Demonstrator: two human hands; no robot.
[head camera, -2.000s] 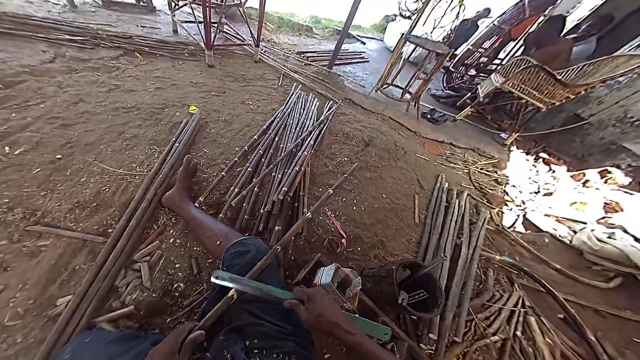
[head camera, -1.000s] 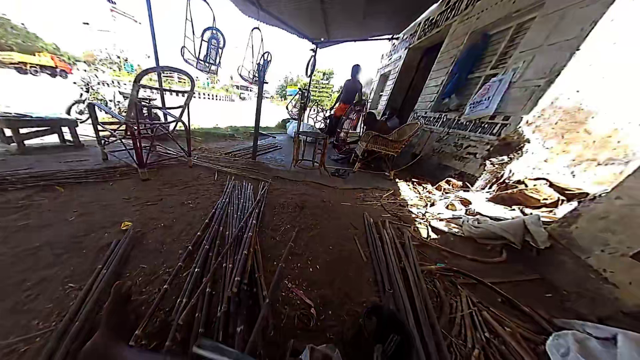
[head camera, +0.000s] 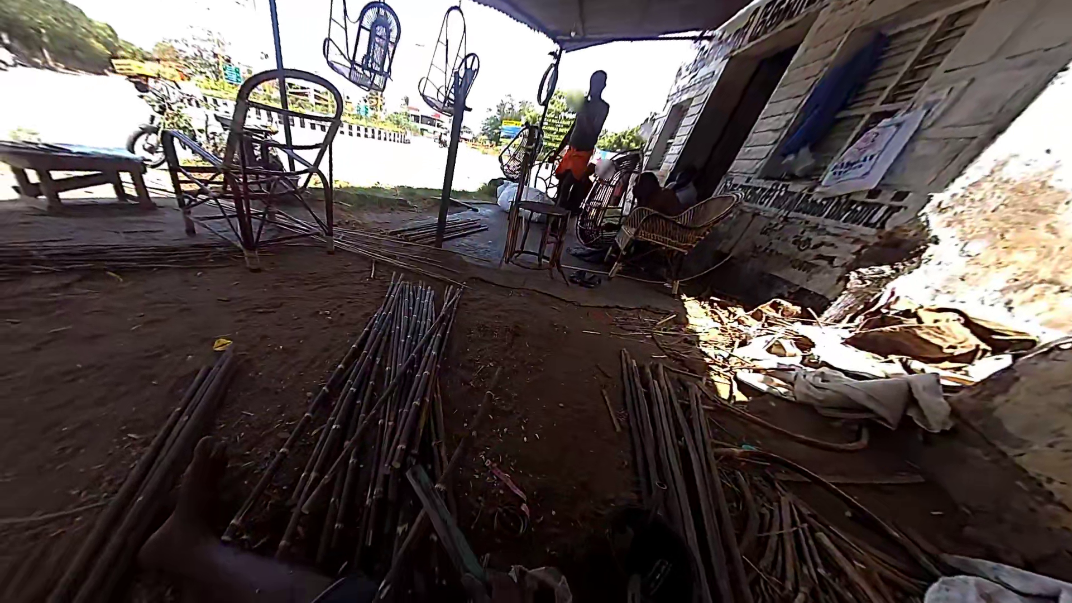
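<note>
Neither of my hands shows in the head view; both are hidden below the lower edge. A long flat green tool (head camera: 444, 521) rises from the bottom centre, its far end beside a single cane pole (head camera: 463, 444). What holds the tool and the pole cannot be seen. My bare foot (head camera: 199, 469) and lower leg lie at the lower left, between thick poles (head camera: 155, 477) and a fanned bundle of thin jointed cane (head camera: 381, 394).
Thick sticks (head camera: 670, 461) and thin offcuts (head camera: 791, 536) lie at the right, near crumpled sacks (head camera: 871, 394). A dark container (head camera: 653, 544) is at the bottom. Beyond are a cane chair frame (head camera: 289, 159), a wicker chair (head camera: 677, 226), a low table (head camera: 75, 163) and a standing person (head camera: 586, 126).
The view has tipped up strongly from two seconds ago. My hands, in view then with the green tool across the pole, are out of view now. The tool now points away from me.
</note>
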